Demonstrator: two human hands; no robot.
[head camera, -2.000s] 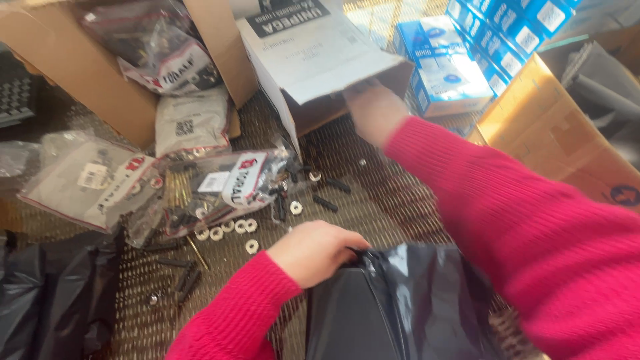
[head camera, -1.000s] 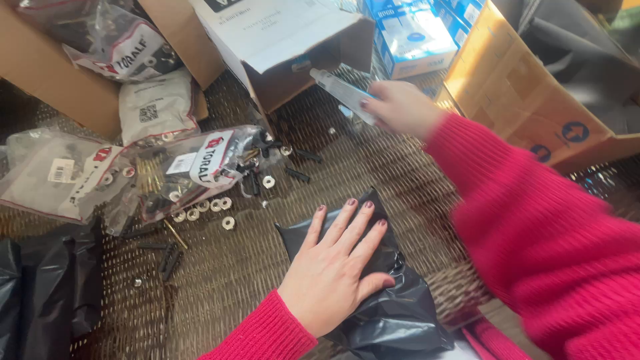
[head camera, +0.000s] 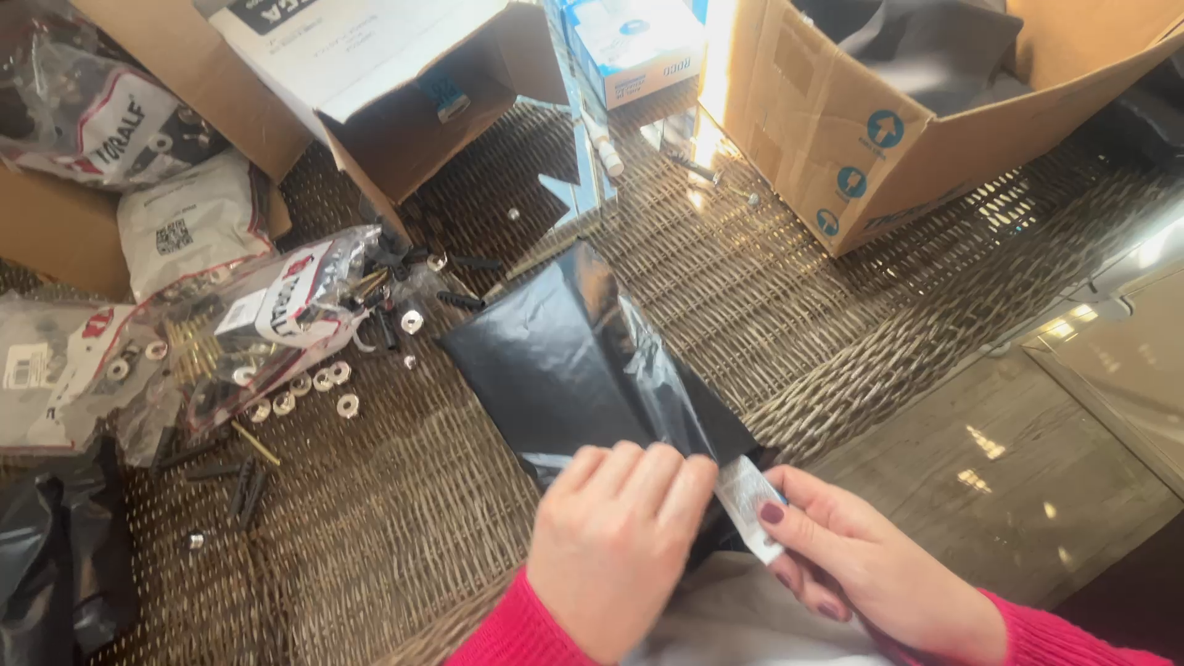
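A black plastic packet (head camera: 592, 361) lies folded on the woven wicker surface (head camera: 388, 518), close to its front edge. My left hand (head camera: 615, 536) has its fingers curled over the near side of the packet; whether it pinches the film is hidden. Between the thumb and fingers of my right hand (head camera: 851, 546) is a small whitish, translucent strip-like item (head camera: 751, 509), its far end against the packet's near right corner. Left of the packet, clear bags of hardware (head camera: 277, 314) lie among loose metal washers (head camera: 347, 405) and black plugs (head camera: 245, 490).
An open white carton (head camera: 370, 55) stands at the back, beside a blue-and-white box (head camera: 634, 51). An open cardboard box (head camera: 832, 120) with dark material stands back right. More black plastic (head camera: 65, 555) lies at left. Screws (head camera: 708, 171) lie before the cardboard box.
My right hand has come from beside the white carton to the packet's near corner, with the whitish item. My left hand, flat on the packet a second ago, has curled its fingers.
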